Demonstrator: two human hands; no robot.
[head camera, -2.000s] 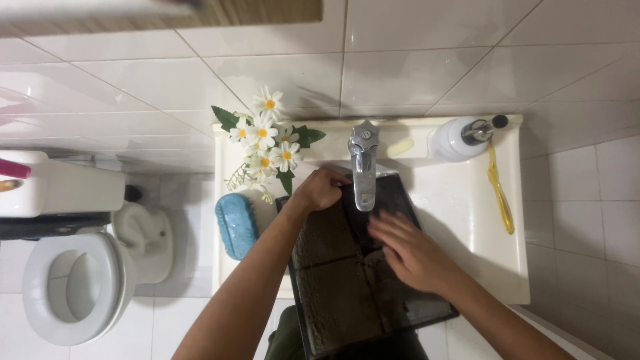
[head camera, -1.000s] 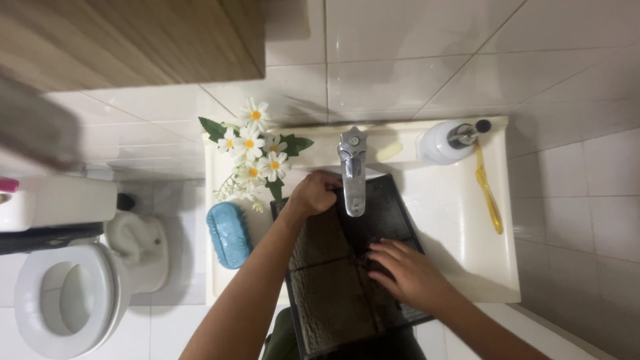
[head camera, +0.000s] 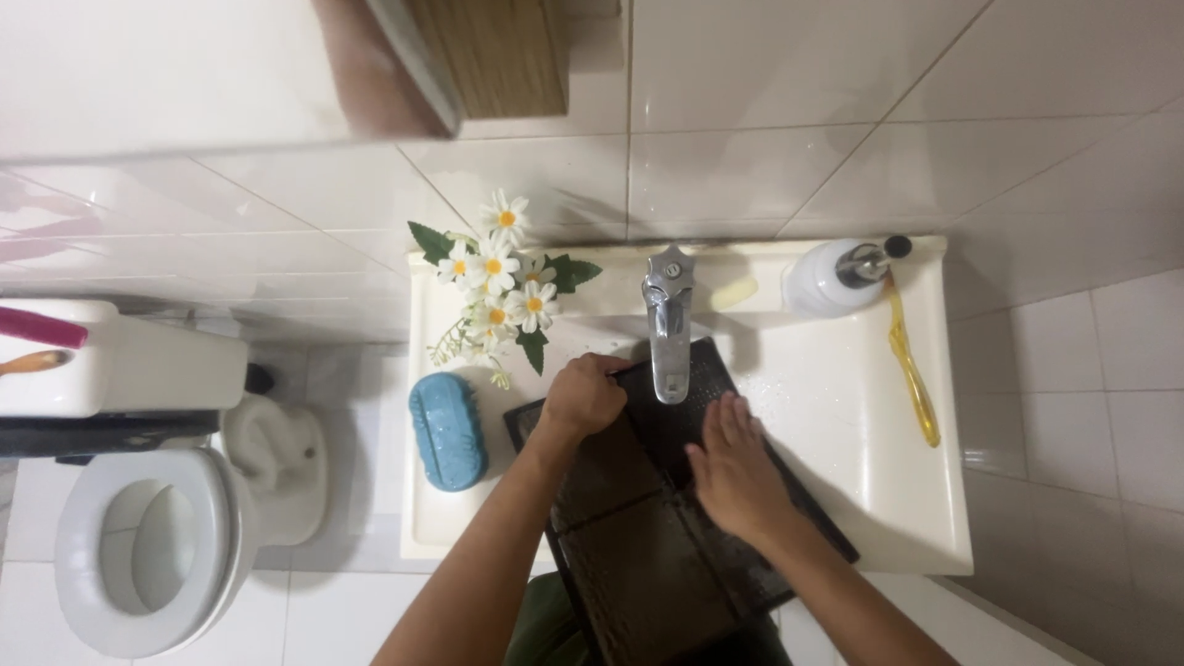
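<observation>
A wet, dark rectangular panel with a raised frame and cross bars lies tilted over the white sink basin, its far corner under the chrome faucet. My left hand grips the panel's far left edge, fingers curled over it. My right hand rests on the panel's right part, palm down, fingers extended and slightly apart. Droplets show on the dark surface near the faucet. The panel's near end runs out of view over my lap.
On the sink's left side are a blue brush and white artificial daisies. Along the back stand a soap bar and a pump bottle; a yellow-handled tool lies at right. A toilet stands left, and a cabinet juts overhead.
My right hand has moved over the panel, toward the faucet since one second ago. My left hand keeps its hold on the far edge. The view has shifted.
</observation>
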